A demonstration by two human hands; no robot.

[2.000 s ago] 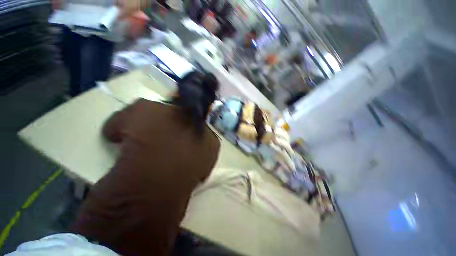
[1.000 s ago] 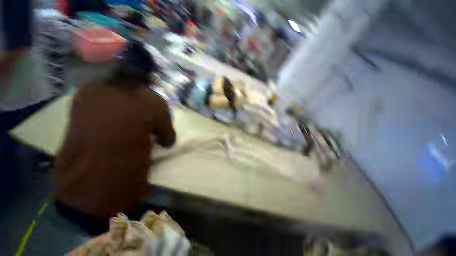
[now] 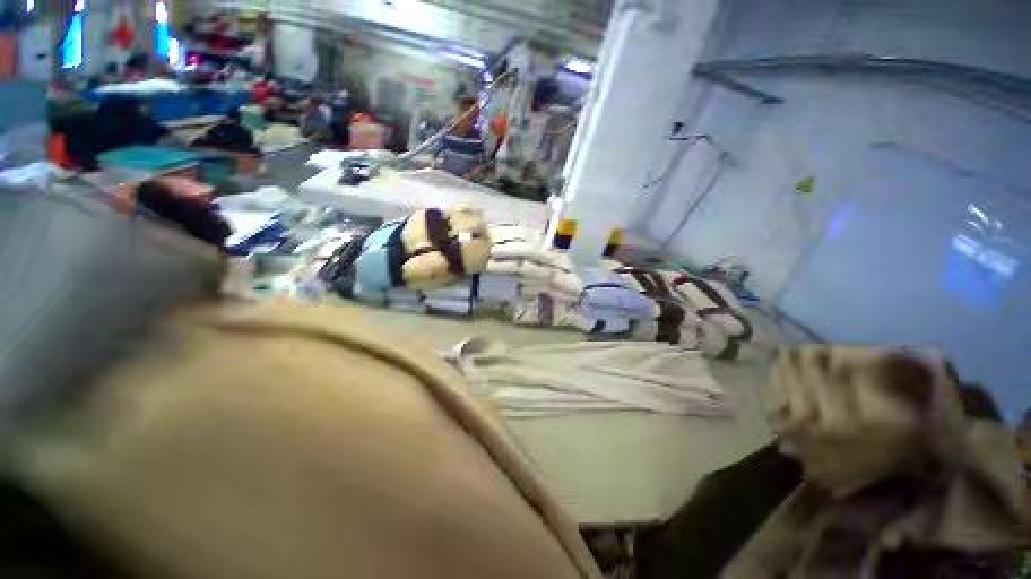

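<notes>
A large beige curtain panel [image 3: 294,441] fills the lower left, very close and blurred, with a curved edge. Another bunched part of beige cloth [image 3: 848,407] with folded ridges hangs at the lower right; whether it is the same panel cannot be told. A dark shape [image 3: 729,509], perhaps a sleeve, lies beside it. Neither my left hand nor my right hand can be made out; the cloth may hide them. Behind, an off-white cloth length [image 3: 611,376] lies gathered on the pale worktable [image 3: 599,464].
Rolled bundles in beige, blue and white with dark straps [image 3: 435,249] are stacked along the table's far side. Behind stands a white pillar [image 3: 622,124] with yellow-black marks. Dark hair [image 3: 181,213] of a person shows at left, mostly behind the cloth. A grey blur fills the left edge.
The view has swung and levelled. Beige cloth has risen across the lower left, covering most of the person in brown. More bunched cloth has come up at the lower right.
</notes>
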